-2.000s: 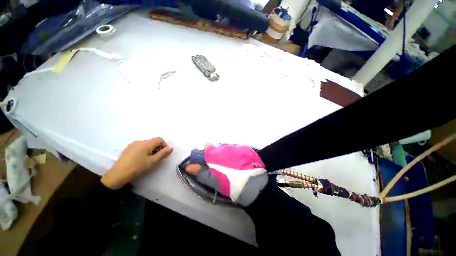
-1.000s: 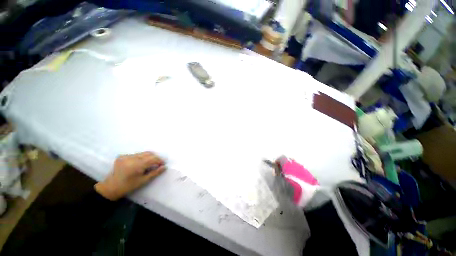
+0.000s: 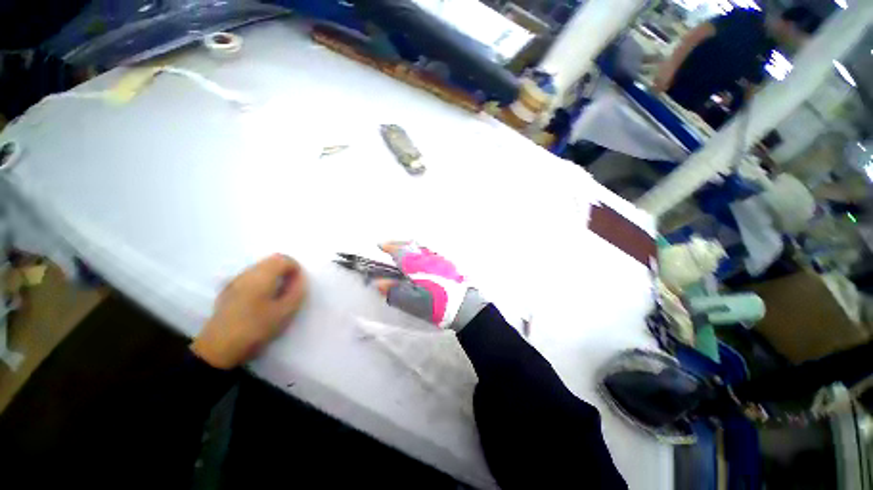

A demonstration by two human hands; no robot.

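Observation:
My left hand (image 3: pixel 254 311), bare and blurred, is at the table's front left with its fingers curled; whether it pinches white cloth cannot be made out. My right hand (image 3: pixel 431 287), in a pink, white and grey fingerless glove, is shut on dark thread snips (image 3: pixel 362 264), whose tips point left towards my left hand. A white fabric piece (image 3: pixel 421 346) lies below my right hand, hard to see against the white cloth. The steam iron (image 3: pixel 656 390) rests at the table's right edge with its dark soleplate showing.
On the table (image 3: pixel 144 191) are a grey-brown patterned tool (image 3: pixel 402 148), a tape roll (image 3: pixel 222 42) and a reddish-brown card (image 3: pixel 622 233). A green handled object (image 3: pixel 727 307) is at the right edge. A person (image 3: pixel 718 62) is behind, beyond a white post.
My right hand has let go of the iron, which now sits at the right edge, and has moved back left with the snips in it. The view has shifted.

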